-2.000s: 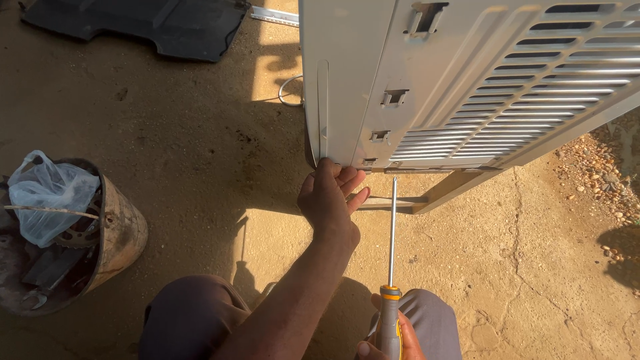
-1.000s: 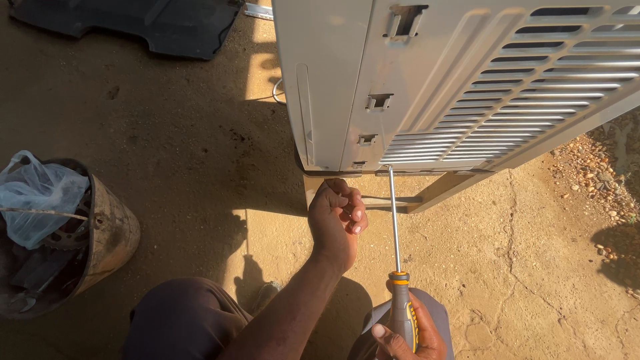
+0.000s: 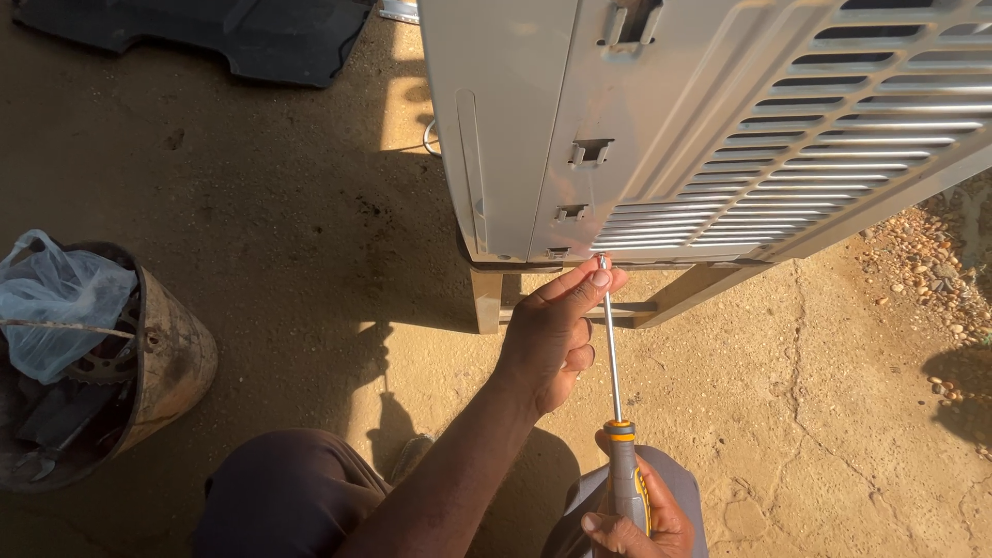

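My right hand [image 3: 647, 511] is closed round the grey and yellow handle of a long-shafted screwdriver [image 3: 613, 349], which points up and away from me. Its tip meets the lower edge of a white sheet-metal cabinet [image 3: 519, 116] with louvred slots. My left hand [image 3: 562, 329] has its thumb and index finger pinched at the shaft's tip, just under the slots; whether a screw sits between them is too small to tell. Several hooked cutouts [image 3: 592, 152] run up the cabinet panel to the left of the slots.
The cabinet rests on a stand with legs [image 3: 487, 301] over cracked concrete. At the left stands a worn bucket [image 3: 174, 349] holding a plastic bag [image 3: 62, 298] and metal parts. A black panel [image 3: 287, 39] lies at the upper left. Gravel [image 3: 926, 267] is at the right.
My left hand has gone from the cabinet's lower edge, to curled fingers below it, to the screwdriver's tip. The screwdriver's tip, below the edge in the oldest frame, now touches it.
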